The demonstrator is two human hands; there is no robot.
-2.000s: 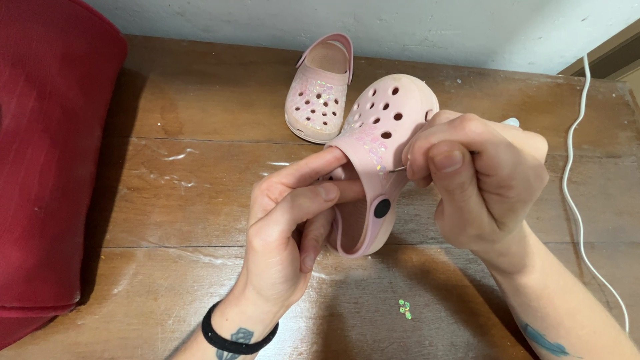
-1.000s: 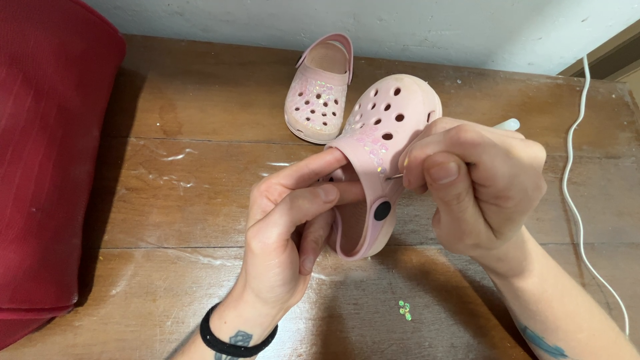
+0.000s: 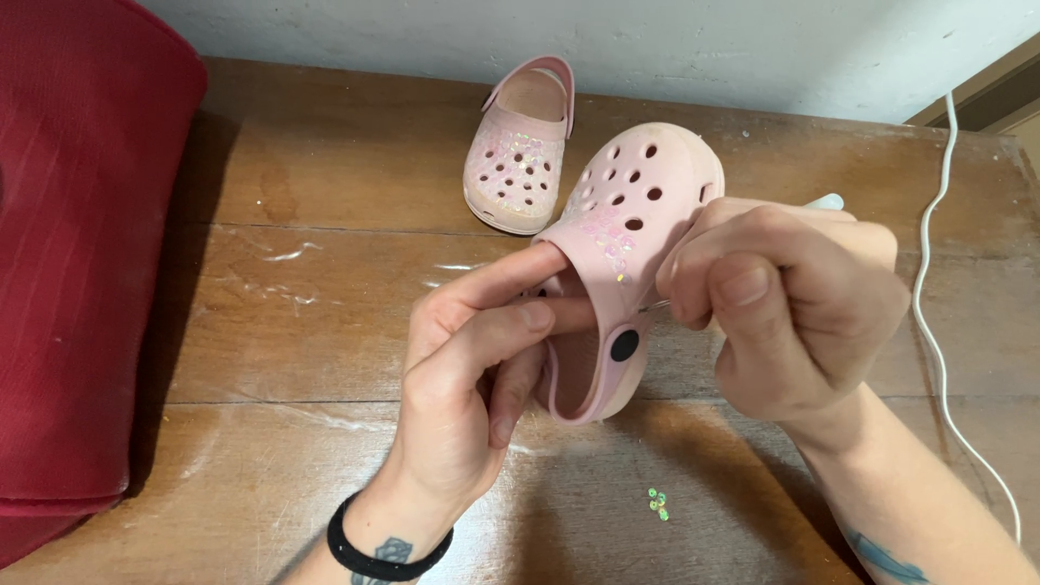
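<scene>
My left hand (image 3: 479, 349) holds a pink foam clog (image 3: 642, 195), with fingers pushed inside its foot opening. Shiny sequins (image 3: 615, 244) cover part of the clog's upper near that opening. In my right hand (image 3: 788, 301), closed at the clog's right side, is a thin metal-tipped tool (image 3: 655, 306); its pale rounded end (image 3: 827, 201) shows beyond the knuckles, and the grip between is hidden. The tip is close to the upper, above the black strap rivet (image 3: 625, 345). Behind stands a second pink clog (image 3: 518, 154) with sequins on its upper.
Several loose green sequins (image 3: 659, 504) lie on the wooden table (image 3: 292, 455) near the front. A red fabric item (image 3: 81, 244) fills the left side. A white cable (image 3: 922, 301) runs down the right, and a pale wall (image 3: 569, 41) borders the table's back.
My right hand and the thin tool have shifted slightly against the clog's side. My left hand keeps its hold.
</scene>
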